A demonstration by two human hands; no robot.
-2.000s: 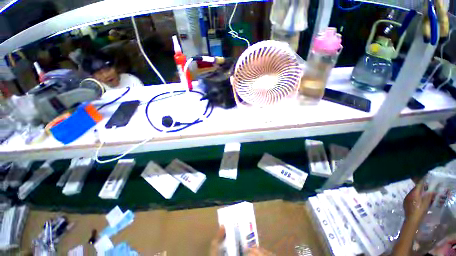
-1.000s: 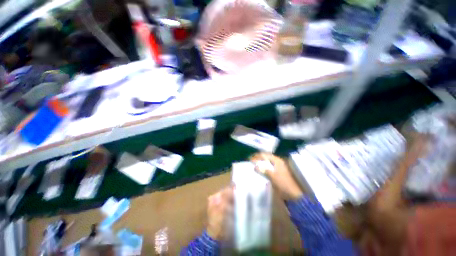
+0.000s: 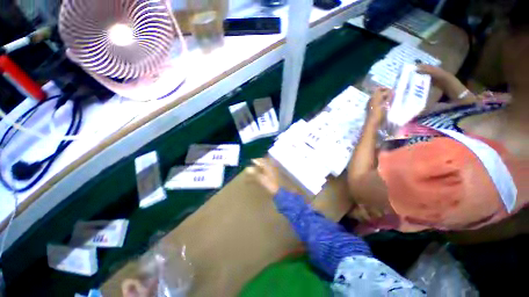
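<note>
My right hand (image 3: 264, 176) is over the belt-side edge of the brown board, fingers apart and empty, left of the lined-up white boxes (image 3: 304, 152). A white product box (image 3: 195, 177) lies on the green belt to its left, beside another white box (image 3: 213, 155). My left hand (image 3: 134, 288) is blurred and cut off at the bottom edge, against a shiny clear plastic bag (image 3: 169, 268); whether its fingers grip the bag cannot be told.
More white boxes lie on the green belt (image 3: 191, 127). The white shelf with a pink fan (image 3: 120, 36) runs above it, with a grey post (image 3: 294, 64). At right, a co-worker in orange (image 3: 432, 180) holds white boxes in plastic (image 3: 410, 94).
The view has swung right. The white box between my hands is gone from them, and an added box lies on the belt. My hands are now far apart; a clear bag is by my left.
</note>
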